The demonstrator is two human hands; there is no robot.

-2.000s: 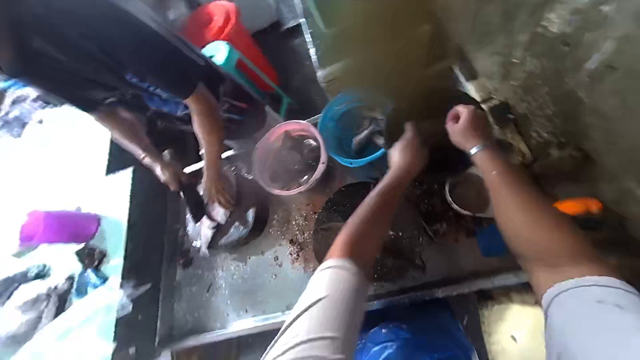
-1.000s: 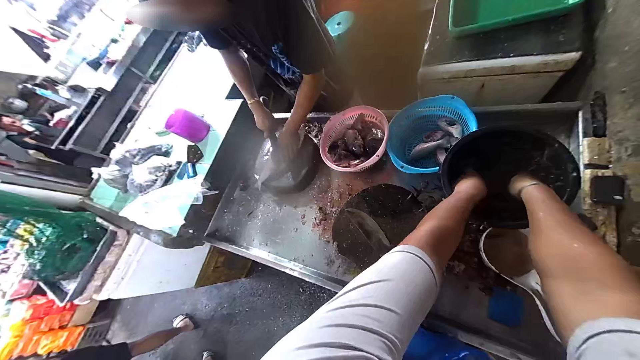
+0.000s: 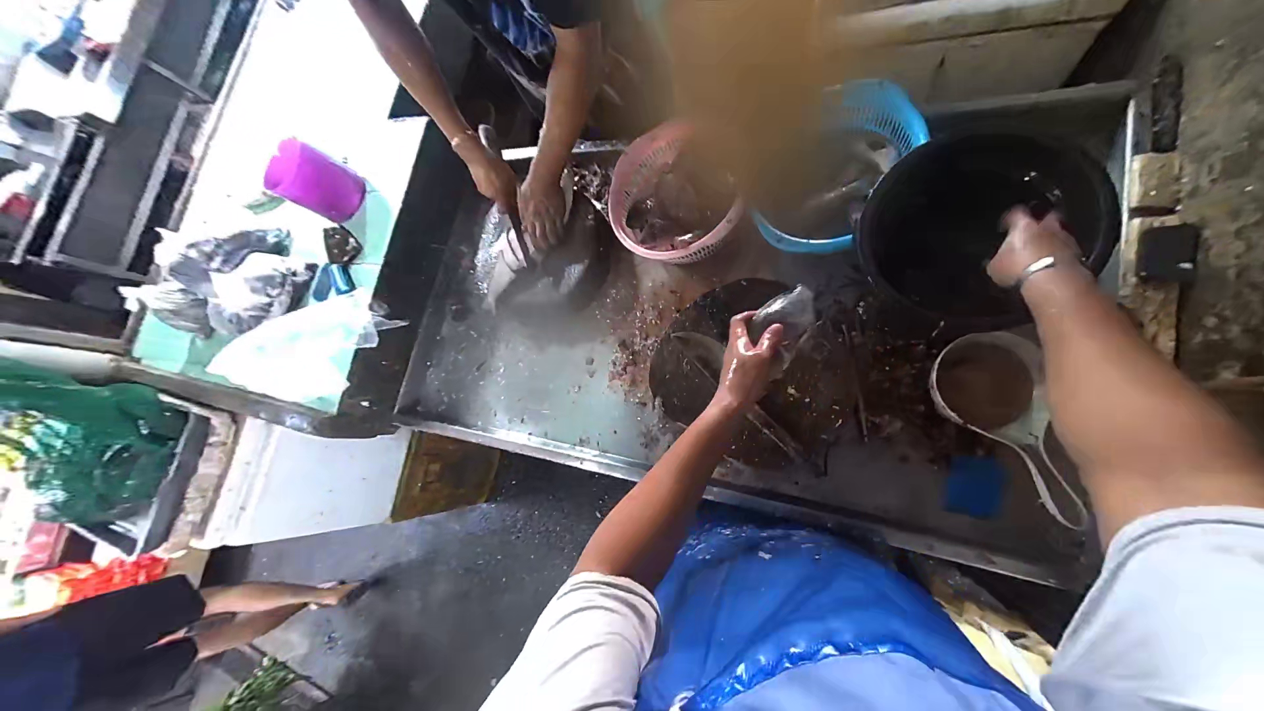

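My left hand [image 3: 752,360] grips a wet, silvery piece of fish [image 3: 785,314] above a dark round chopping block [image 3: 726,380] on the metal work table [image 3: 553,380]. Over at the right, my right hand [image 3: 1035,247] is inside a large black basin [image 3: 943,227]; a dark thing shows at its fingertips, and whether they hold it cannot be told. Behind the block stand a pink plastic basket [image 3: 624,188] with dark fish pieces and a blue plastic basket [image 3: 894,114] with fish, partly hidden by a brown blur.
Across the table a co-worker's hands [image 3: 541,212] work with a knife on a fish. A handled plastic scoop [image 3: 1032,434] and a blue pad [image 3: 975,486] lie at the right. Plastic bags [image 3: 259,286] and a purple container [image 3: 314,180] stand on the left counter. Scraps litter the table.
One second ago both my hands were in the black basin. My left hand has since moved left, out over the chopping block, and now holds the fish piece. My right hand remains in the basin.
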